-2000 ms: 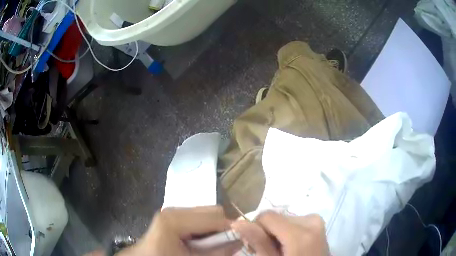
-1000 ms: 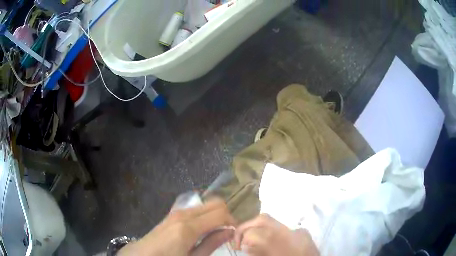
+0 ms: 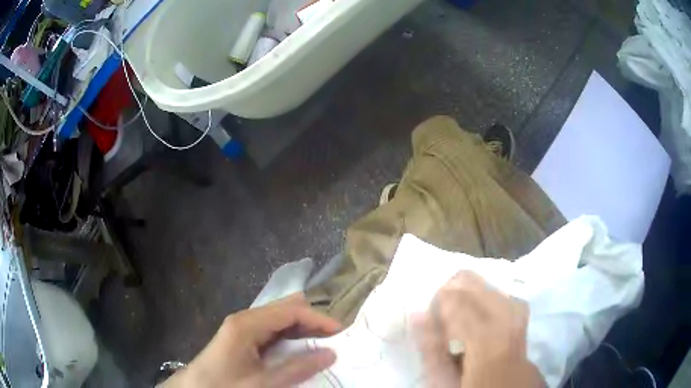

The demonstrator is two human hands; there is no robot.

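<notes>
A white garment (image 3: 553,303) lies over my lap, with thin brownish thread lines on it near my hands. A narrow white end of cloth (image 3: 286,279) sticks out beyond my left hand. My left hand (image 3: 265,345) comes in from the bottom edge and rests on the cloth, thumb and fingers apart, with white cloth showing between them. My right hand (image 3: 481,333) is over the garment to the right, motion-blurred, fingers bent; whether it holds anything cannot be told. No tool can be made out.
My tan-brown trouser leg (image 3: 454,189) and a dark shoe (image 3: 498,142) are ahead. A cream tub (image 3: 303,72) with thread spools is at the top. A cluttered blue-edged table (image 3: 83,98) is at upper left. A white sheet (image 3: 606,159) and plastic bags (image 3: 663,83) are at right.
My hands were together pinching the cloth; now they are apart. My right hand has moved right and up over the garment. My left fingers have spread. The camera view has shifted.
</notes>
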